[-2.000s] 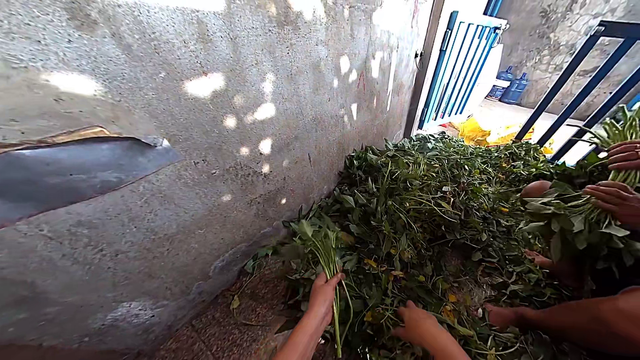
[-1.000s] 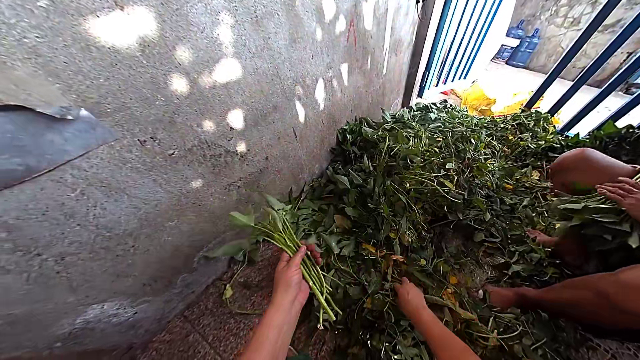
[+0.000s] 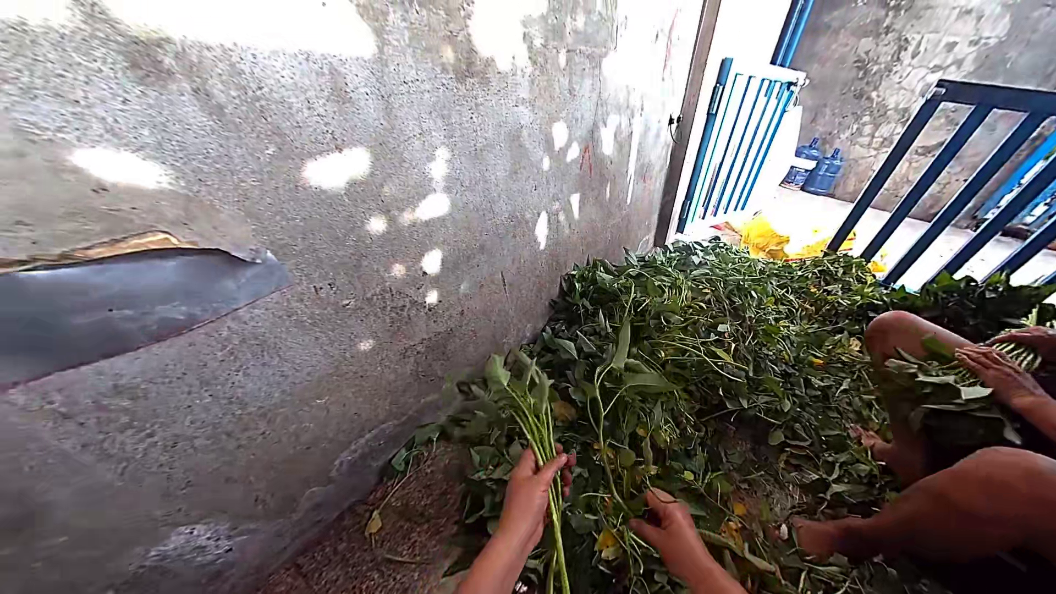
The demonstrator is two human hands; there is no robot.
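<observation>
My left hand (image 3: 532, 493) is closed around a small bunch of leafy green stems (image 3: 540, 425), leaves up and stem ends hanging down past the wrist. To its right, my right hand (image 3: 670, 528) pinches a single leafy stem (image 3: 602, 421) near its lower part; this stem stands up with its leaves spread above the heap. Both hands are over the near edge of a large heap of leafy green stems (image 3: 726, 330), with some yellow leaves among them.
A rough concrete wall (image 3: 330, 247) runs along the left, with a torn grey sheet (image 3: 140, 301) on it. At right a seated person's hands (image 3: 1002, 375) hold another bunch, with bare legs beside the heap. Blue metal gates (image 3: 738, 144), yellow bags (image 3: 767, 238) and blue water jugs (image 3: 823, 172) lie beyond.
The bunch in my left hand, tilted left one second ago, now stands more upright. My right hand was down in the heap and now has a stem raised from it.
</observation>
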